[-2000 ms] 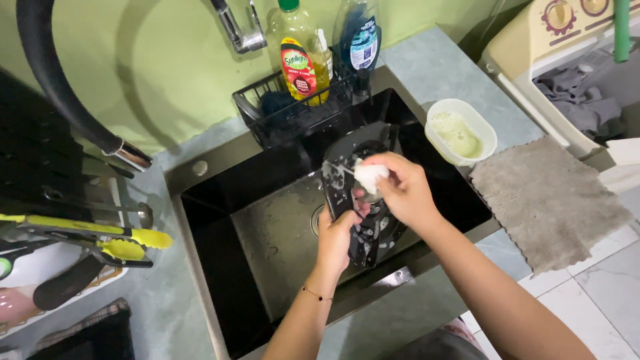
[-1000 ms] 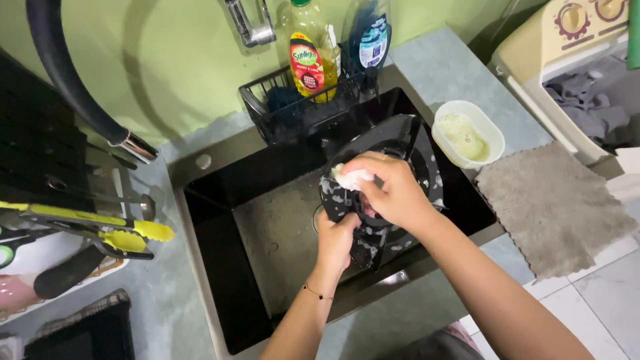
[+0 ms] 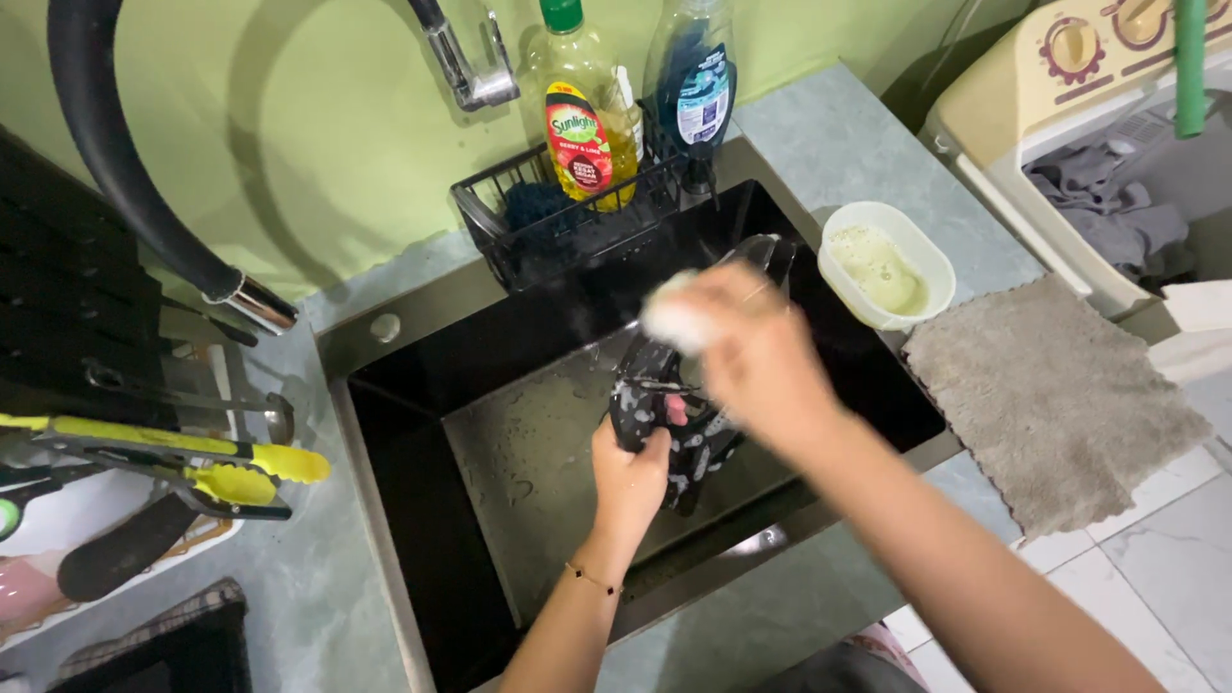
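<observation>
My left hand [image 3: 630, 472] grips a black, soapy item [image 3: 698, 452] by its near left edge, over the basin of a black sink [image 3: 539, 452]. White suds cover much of its surface; its exact kind is unclear. My right hand [image 3: 760, 337], blurred, is closed on a white, foamy sponge or scrubber [image 3: 679, 318] just above the upper part of the item. Part of the item is hidden behind my right hand and wrist. An oval plastic tub [image 3: 885, 265] with foamy, pale liquid stands on the counter right of the sink.
A black wire caddy [image 3: 577, 226] holds a dish soap bottle [image 3: 577, 135] and a dark blue bottle [image 3: 698, 96] behind the sink. A black faucet [image 3: 144, 183] arches at left, near yellow-tipped tongs [image 3: 289, 462]. A grey cloth [image 3: 1049, 404] lies at right, beside a washing machine [image 3: 1001, 67].
My right hand, holding the white sponge or scrubber, has moved over the black item. The item has turned in my left hand, which keeps its grip.
</observation>
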